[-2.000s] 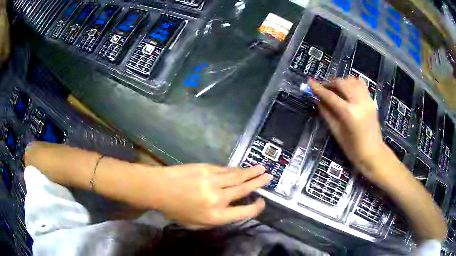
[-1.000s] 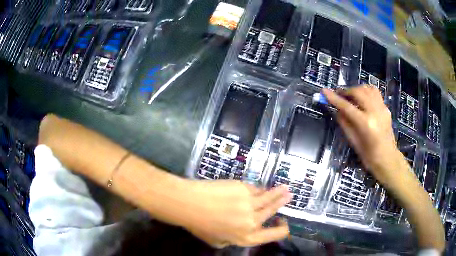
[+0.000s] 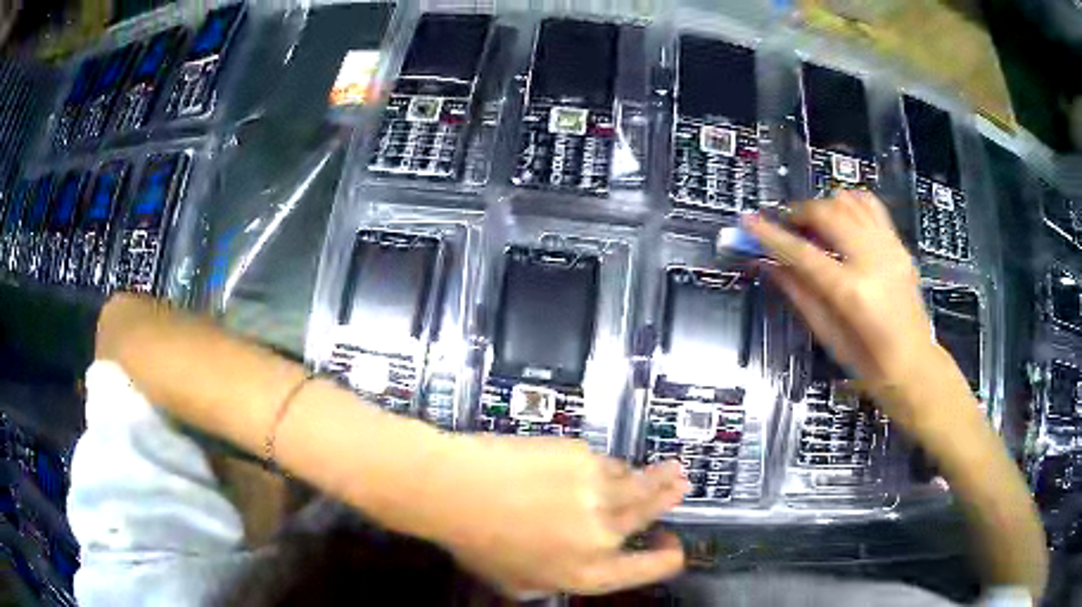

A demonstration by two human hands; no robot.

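A clear blister tray (image 3: 498, 216) lies in front of me with two rows of black keypad phones; their screens look dark or glare white. My right hand (image 3: 848, 285) pinches a small blue-and-white piece (image 3: 742, 241) between thumb and finger, just above the top edge of a near-row phone (image 3: 708, 326). My left hand (image 3: 570, 510) rests with its fingertips at the lower keys of that same phone; its fingers are spread and I see nothing held.
On the left, another tray holds phones with blue-marked screens (image 3: 152, 196). A white card with orange print (image 3: 356, 76) lies on the dark green bench beyond my tray. Tan cardboard (image 3: 937, 53) is at the far right. More phones show at the right edge.
The view has turned and shifted right, so the trays appear further left. My left fingers now touch the keys of the third near-row phone, and the blue-and-white piece is above its top edge.
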